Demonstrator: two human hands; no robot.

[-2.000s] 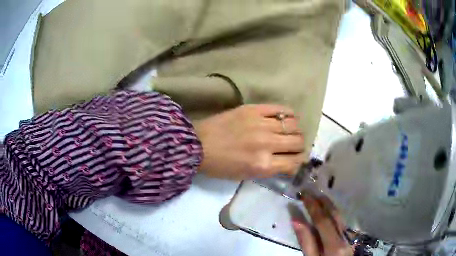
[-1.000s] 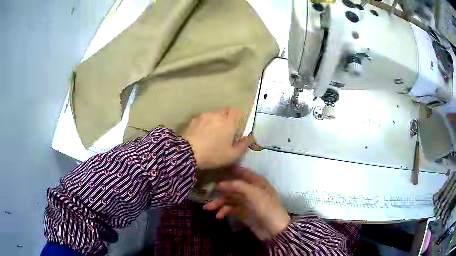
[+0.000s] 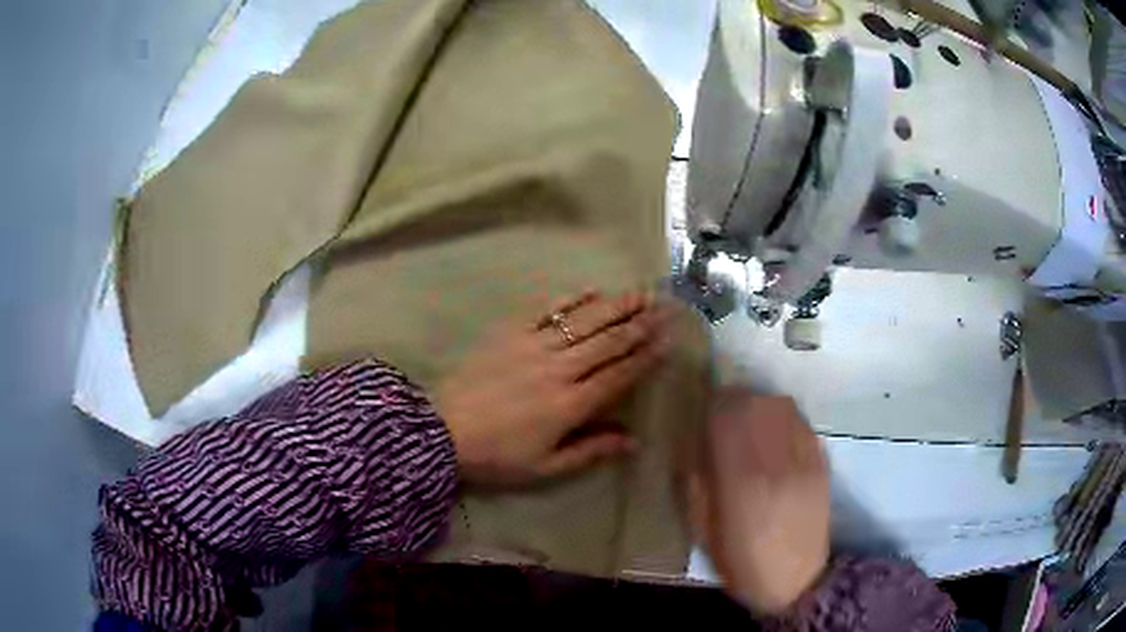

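The khaki trouser panel (image 3: pixel 494 266) lies over the white table left of the sewing machine, with a fold running up its middle. My left hand (image 3: pixel 556 389), with a ring, lies flat on the panel, fingers pointing right toward the machine. My right hand (image 3: pixel 763 494) is blurred at the panel's right edge, near the table front; whether it pinches the cloth cannot be told. The sewing machine head (image 3: pixel 951 173) stands at the right. Its presser foot area (image 3: pixel 716 286) is just right of the cloth's edge.
A thin brown-handled tool (image 3: pixel 1014 426) lies on the bed at the right. A bundle of thin strips (image 3: pixel 1089 500) is at the right table edge. Grey-blue floor shows at the left. The table's front edge runs below my hands.
The panel has been spread down and right, its right part now beside the presser foot. My left hand now lies flatter on it. My right hand has moved right, off the front edge area.
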